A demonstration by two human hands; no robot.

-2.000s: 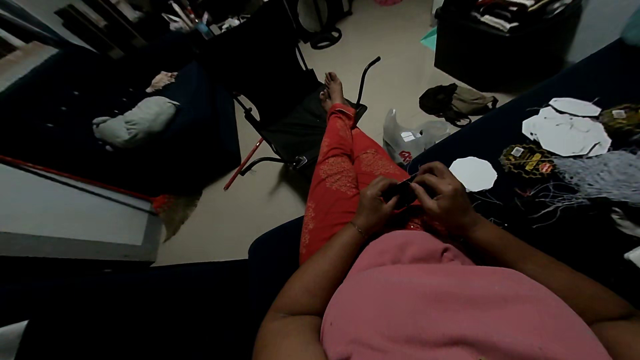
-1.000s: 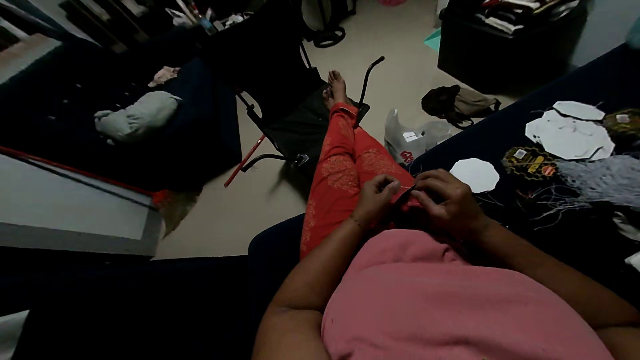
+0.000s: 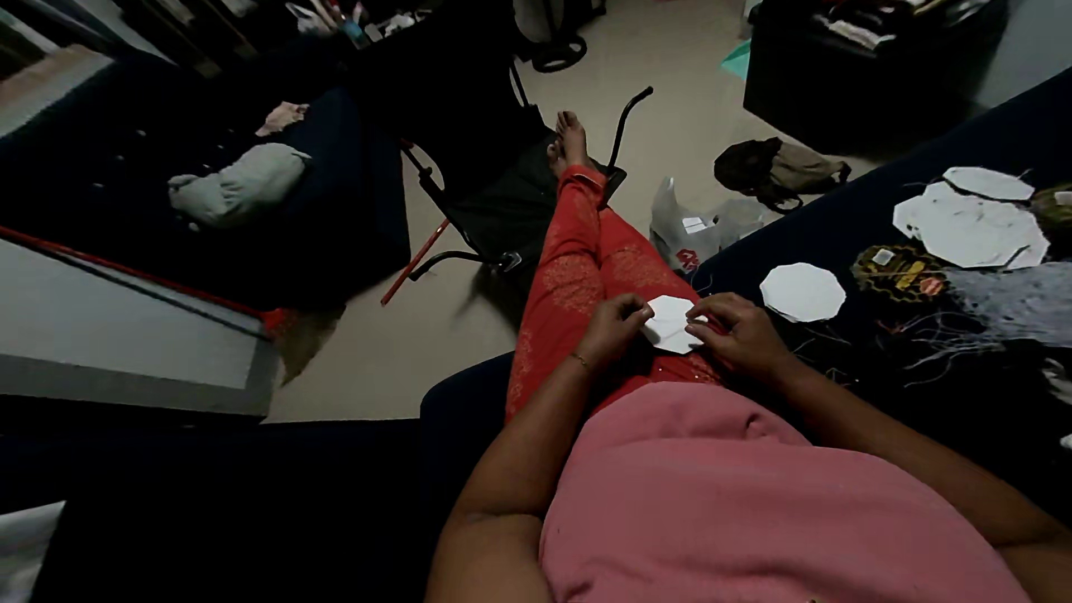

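Note:
Above my lap, my left hand (image 3: 618, 325) pinches the left edge of a white many-sided card (image 3: 672, 325). The fingers of my right hand (image 3: 735, 333) close on the card's right edge, and a thin line, perhaps thread, crosses its face. To the right on the dark blue seat lies a similar white card (image 3: 802, 292). Beyond it are a dark and yellow patterned piece (image 3: 899, 274), a heap of grey threads (image 3: 1017, 306) and a stack of white cards (image 3: 971, 224) with dark strands on it.
My legs in red trousers (image 3: 578, 280) stretch forward onto a black folding chair (image 3: 511, 209). A clear plastic bag (image 3: 703, 224) and a dark and brown bag (image 3: 780, 170) lie on the floor. At the left, a dark sofa (image 3: 360, 184) bears a grey-green cloth bundle (image 3: 241, 184).
The card between my hands now shows its white face; in the earlier frames a small dark thing showed there. My hands have moved slightly apart.

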